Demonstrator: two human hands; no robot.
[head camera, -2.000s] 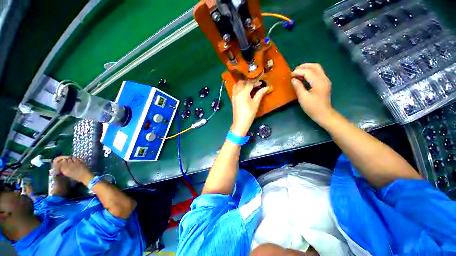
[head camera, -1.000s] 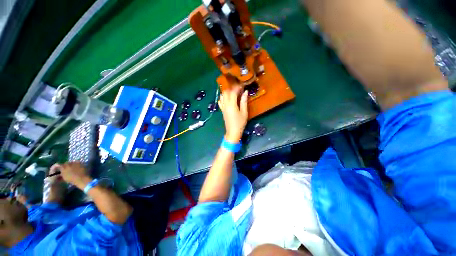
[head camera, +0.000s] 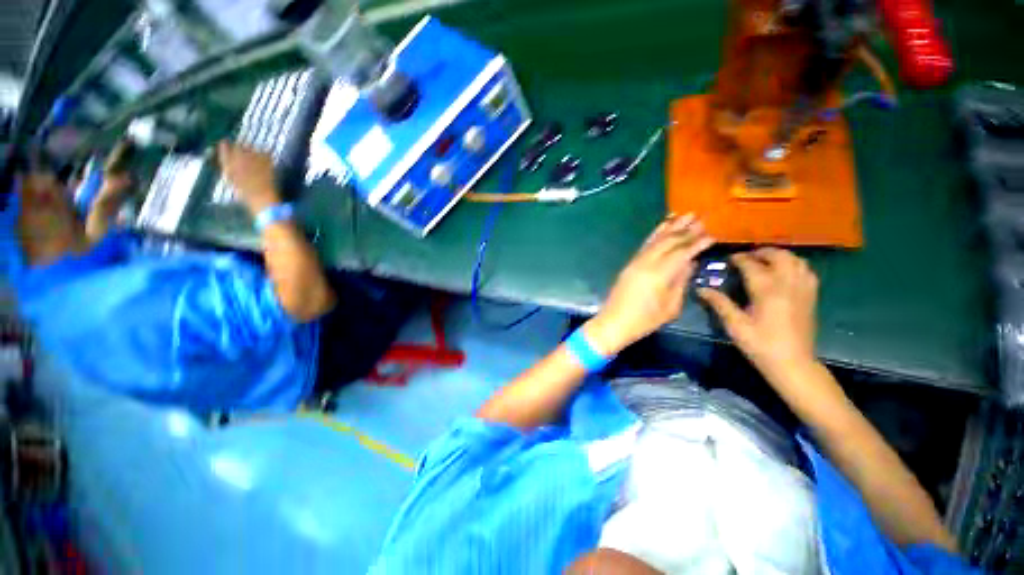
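A glossy black round part (head camera: 716, 275) is between my two hands at the bench's front edge, just in front of the press base plate (head camera: 775, 225). My right hand (head camera: 780, 306) has thumb and fingers around its right side. My left hand (head camera: 651, 283) has its fingertips at its left side; the fingers partly hide it. The orange press (head camera: 769, 73) stands behind, blurred, with its red ribbed handle (head camera: 919, 43) at upper right. The small seat (head camera: 766, 185) under the ram shows no clear black part.
Several black round parts (head camera: 565, 169) lie left of the press. A blue box (head camera: 432, 129) with knobs stands further left, with a cable and pale connector (head camera: 556, 195). Dark trays (head camera: 1005, 225) are at the right edge. Another person in a blue smock (head camera: 180, 326) works at left.
The view has swung, shifting the press right. My left hand has left the press seat and my right hand has come back from the upper right. Both are now at the black part. The red handle shows.
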